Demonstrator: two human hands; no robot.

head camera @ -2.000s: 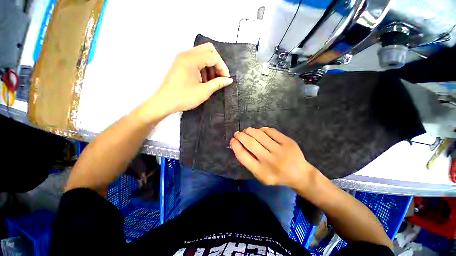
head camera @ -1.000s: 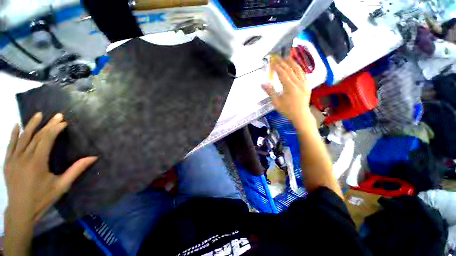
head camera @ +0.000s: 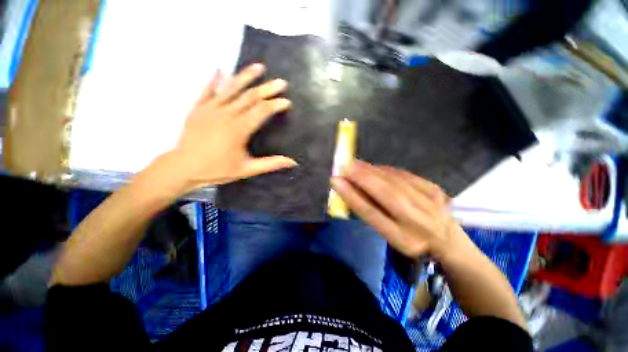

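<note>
The dark mottled garment panel (head camera: 420,124) lies on the white table, its near edge reaching the table's front edge. My left hand (head camera: 231,130) lies on the panel's left part, fingers spread, holding nothing. My right hand (head camera: 399,206) holds a narrow yellow gauge strip (head camera: 342,165) between thumb and fingers. The strip stands lengthwise over the middle of the panel, near its front edge; whether it touches the cloth cannot be told. The frame is blurred, and no welt strip can be made out.
The blurred sewing machine's needle area (head camera: 372,55) is behind the panel. Red-handled scissors (head camera: 593,184) lie at the table's right. A brown-taped strip (head camera: 48,89) is on the left. Blue crates (head camera: 162,295) are below the table, and a red stool (head camera: 585,265) is at the right.
The view has swung back left. My right hand has come from the table's right side to the panel, now with the yellow strip in it. My left hand remains spread on the cloth.
</note>
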